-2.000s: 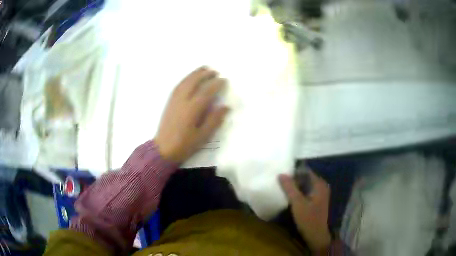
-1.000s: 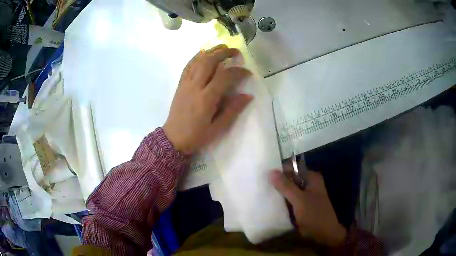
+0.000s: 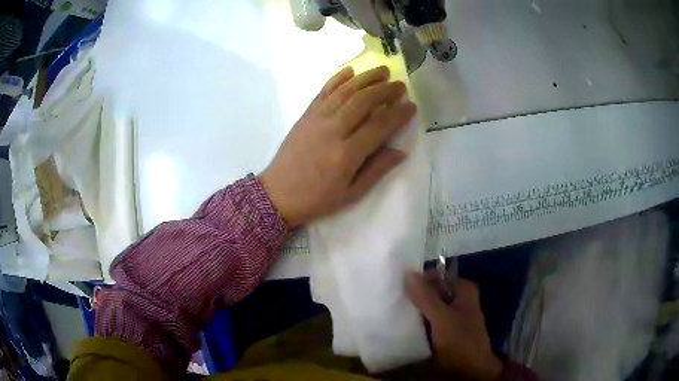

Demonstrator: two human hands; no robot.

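Observation:
A long white fabric piece (image 3: 372, 268) runs from under the presser foot (image 3: 389, 41) down over the table's front edge. My left hand (image 3: 342, 149) lies flat on its upper part, fingers slightly spread, just below the yellow-lit needle area. My right hand (image 3: 458, 320) is below the table edge at the fabric's right side, thumb at the cloth. It holds thread snips (image 3: 445, 279), blades pointing up. Whether its fingers also pinch the cloth is hard to tell.
The white table (image 3: 521, 164) has a printed ruler (image 3: 558, 197) along its front edge. A white sewing lamp (image 3: 308, 15) is left of the needle. White pieces with a tan tag (image 3: 52, 186) lie at left. More pale cloth (image 3: 595, 298) lies below the table at right.
The view has shifted, and the machine's needle area is in sight again. My left hand is now close below the presser foot on the cloth. My right hand still holds the snips.

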